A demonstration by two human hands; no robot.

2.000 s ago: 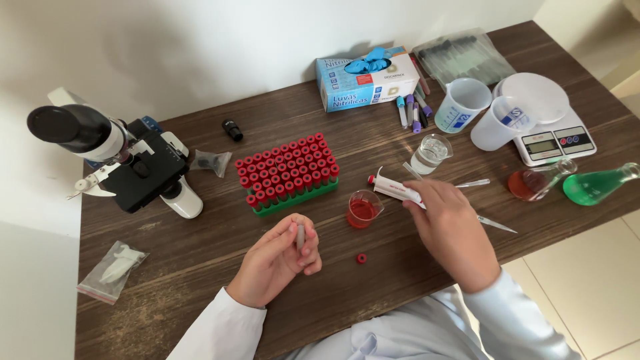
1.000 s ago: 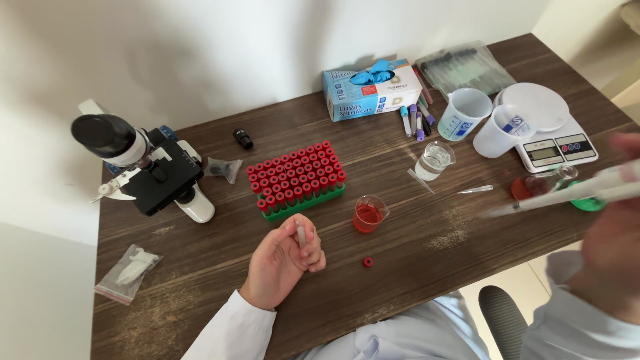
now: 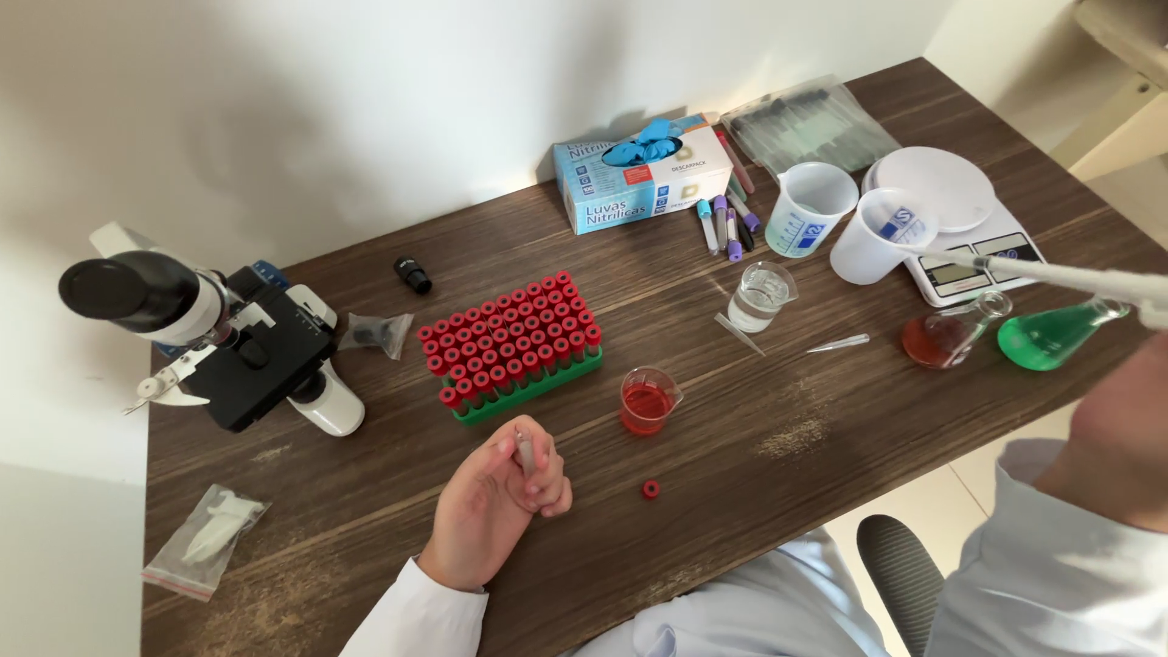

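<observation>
My left hand (image 3: 497,502) holds a small open clear tube (image 3: 525,453) upright between thumb and fingers, below a green rack (image 3: 529,388) of red-capped tubes. To its right stand a small beaker of red liquid (image 3: 648,409) and, nearer the front edge, a loose red cap (image 3: 651,489). My right hand (image 3: 1113,438), blurred and partly cut off at the right edge, is raised and grips a white pipette (image 3: 1077,278). The pipette lies nearly level in view, its tip pointing left, over the scale and flasks. A beaker of clear liquid (image 3: 762,297) has plastic pipette tips (image 3: 838,343) near it.
A microscope (image 3: 246,338) stands at the left, a bagged white item (image 3: 214,538) in front of it. Behind are a nitrile glove box (image 3: 639,173) and capped tubes (image 3: 721,228). Plastic beakers (image 3: 808,214), a digital scale (image 3: 990,260) and flasks of red (image 3: 949,333) and green liquid (image 3: 1058,336) are at right.
My right hand has moved from beside the red-liquid beaker to the right edge, raised with the pipette. My left hand still holds the tube in much the same place.
</observation>
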